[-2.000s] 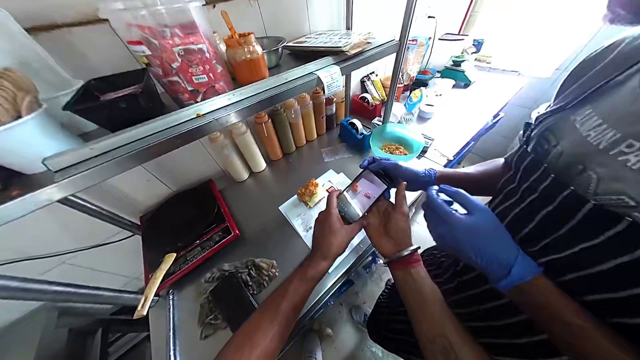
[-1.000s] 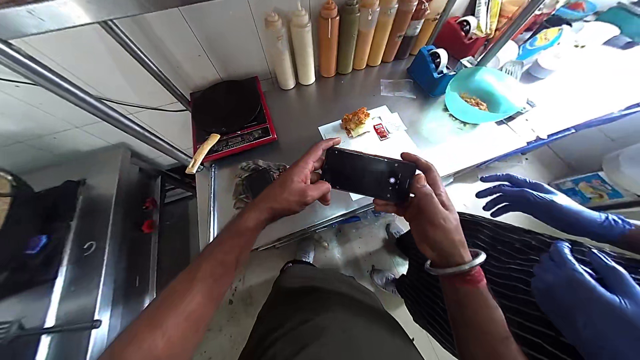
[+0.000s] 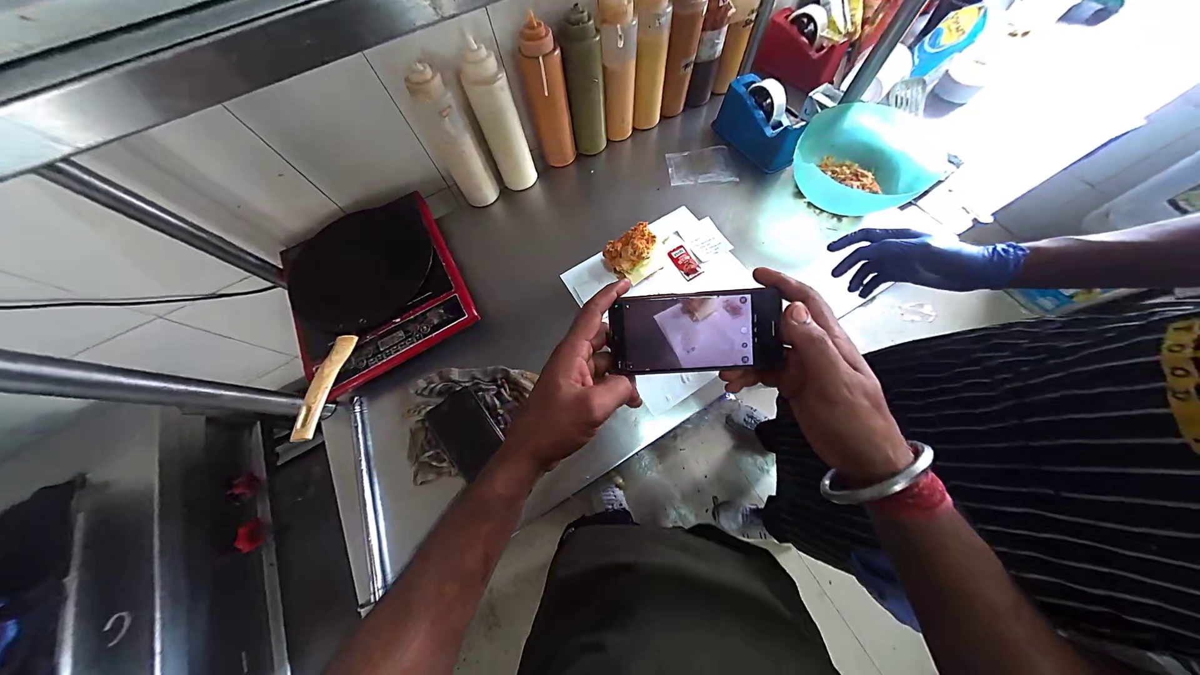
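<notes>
Both my hands hold a smartphone [image 3: 689,330] sideways above the front edge of a steel counter. My left hand [image 3: 583,380] grips its left end, and my right hand [image 3: 825,384], with a metal bangle at the wrist, grips the right end. The phone's screen shows a camera view of paper and food. Just beyond the phone, a piece of fried food [image 3: 630,251] and a red sauce sachet [image 3: 685,262] lie on white paper sheets [image 3: 586,277]. The phone and my hands partly cover the paper.
A co-worker's blue-gloved hand [image 3: 923,260] is at the right, below a turquoise bowl [image 3: 872,155]. Several squeeze bottles [image 3: 547,94] line the wall beside a blue tape dispenser [image 3: 757,122]. An induction cooktop with a black pan [image 3: 361,265] stands left, near a crumpled cloth [image 3: 433,384].
Two seconds ago the phone was tilted, with a co-worker's gloved hand at it. It is now held level between my two hands, and that gloved hand is away from it. The view has shifted.
</notes>
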